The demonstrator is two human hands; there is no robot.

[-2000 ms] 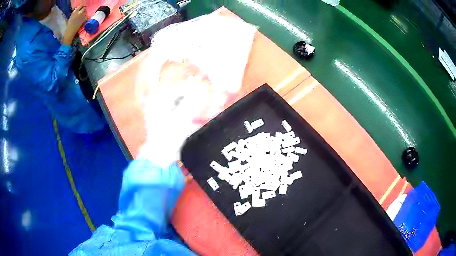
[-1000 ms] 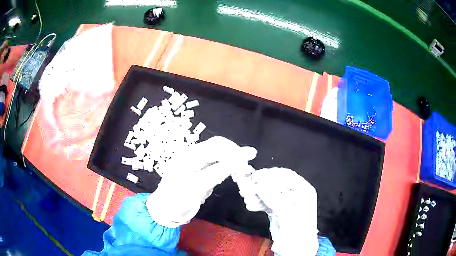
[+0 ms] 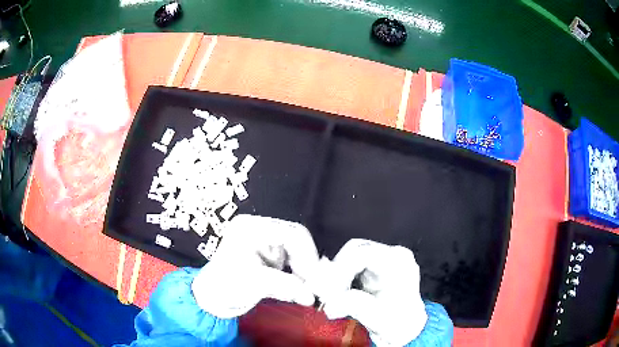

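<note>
White plastic housings (image 3: 197, 177) lie in a loose pile in the left half of the large black tray (image 3: 414, 196). My left hand (image 3: 261, 268), in a white glove, is over the tray's near edge with its fingers pinched together. My right hand (image 3: 377, 284), also gloved in white, meets it fingertip to fingertip. A small white piece (image 3: 323, 271) shows between the fingertips, with a tiny dark bit below it. It is mostly hidden and washed out against the gloves, so which hand grips it is hard to tell.
A blue bin (image 3: 480, 108) with small metallic bits stands beyond the tray's right side. Another blue bin (image 3: 603, 179) holds white pieces. A small black tray (image 3: 590, 291) is at the right. A clear bag (image 3: 81, 135) lies left. Dark round dishes (image 3: 389, 32) sit on the green surface.
The view has swung right from the bag side to the large tray. Both hands have come together over its near edge, now lower and nearer me, with fingertips meeting.
</note>
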